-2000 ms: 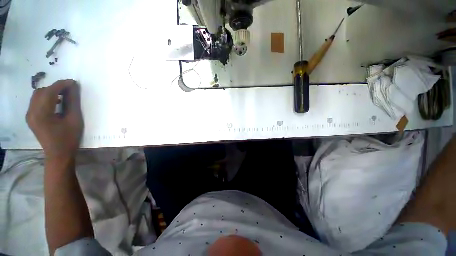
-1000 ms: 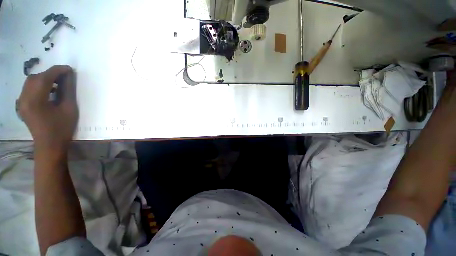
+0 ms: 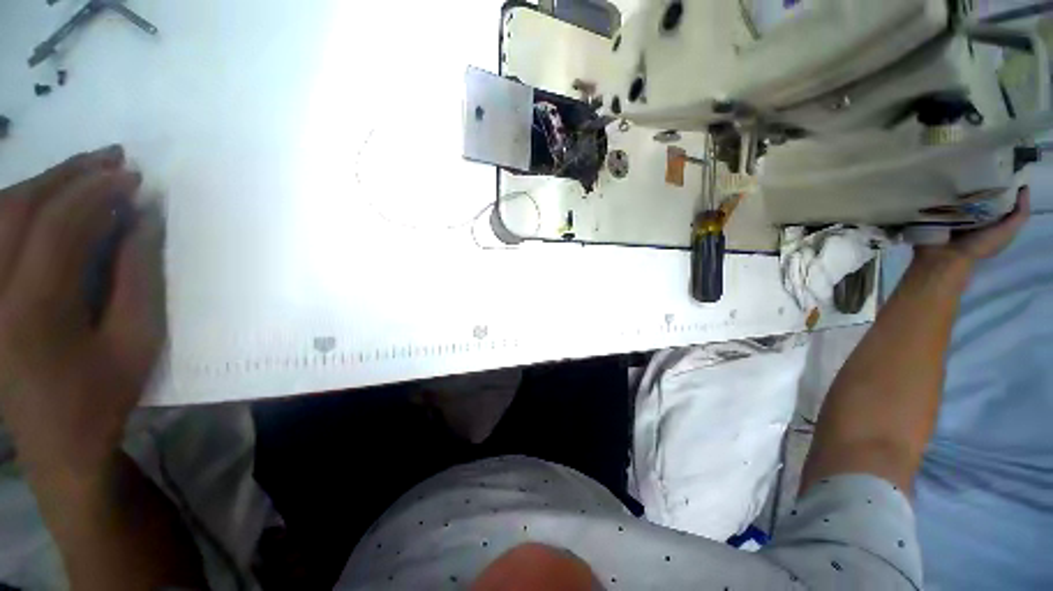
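Observation:
My left hand (image 3: 87,271) is at the left end of the white table (image 3: 277,266), blurred, with fingers curled; whether it holds something is unclear. My right hand (image 3: 981,234) is at the right end of the cream-white machine head (image 3: 843,98), its fingers partly hidden against it. The dark hook area (image 3: 566,139) is exposed in the bed, beside the bright square slide plate (image 3: 498,119). A thin branched metal piece (image 3: 92,25) lies at the upper left, near tiny dark parts.
The yellow-and-black screwdriver (image 3: 708,260) lies on the bed and table edge, its shaft partly behind the head. White cloth scraps (image 3: 826,268) and dark green handles (image 3: 854,289) lie at the right. White fabric (image 3: 722,427) is below the table; blue cloth (image 3: 999,381) is at the right.
The view has shifted, showing more of the machine head. My right hand, at the right edge before, now shows against the head's end. My left hand stays at the table's left, nearer the frame edge.

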